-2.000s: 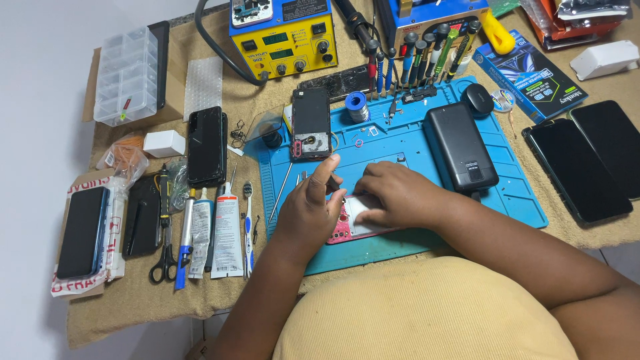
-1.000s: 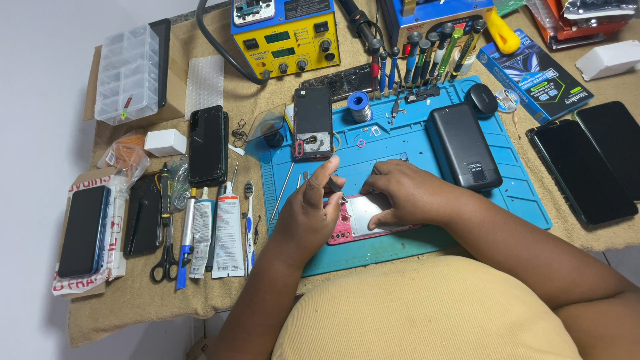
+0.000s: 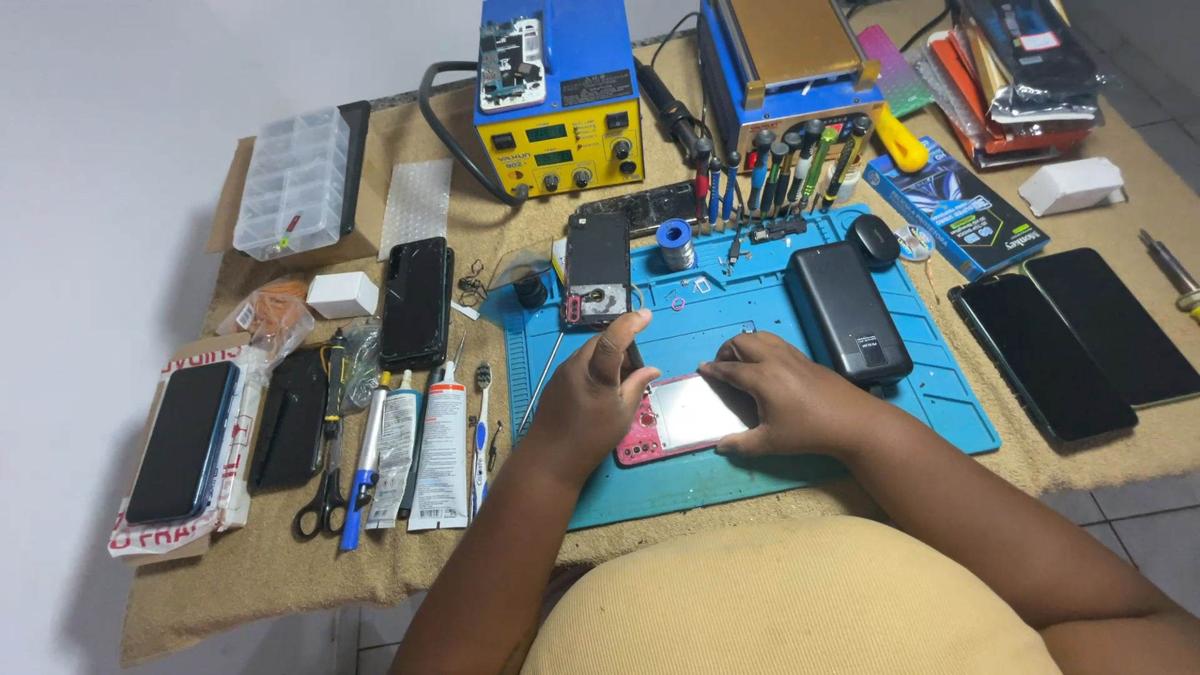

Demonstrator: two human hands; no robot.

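Note:
A smartphone mid-frame with a pink-red edge and a silver metal plate [image 3: 698,412] lies on the blue repair mat [image 3: 722,478]. My right hand [image 3: 783,398] grips its right end, fingers on the far edge and thumb on the near one. At its left end is my left hand [image 3: 595,394], index finger and thumb raised around a small dark object that is mostly hidden; how firmly it is held does not show. Behind the left hand lies a dark phone part [image 3: 600,258]. A solder spool [image 3: 675,246] stands behind the hands, and a black power bank [image 3: 848,314] lies right of them.
Upright screwdrivers [image 3: 773,173] line the mat's back edge, before a yellow-and-blue soldering station [image 3: 562,141] and a blue heating plate machine [image 3: 787,66]. Glue tubes [image 3: 439,455], a toothbrush [image 3: 481,431], scissors [image 3: 323,506] and phones lie left. Two more phones [image 3: 1045,356] lie at right.

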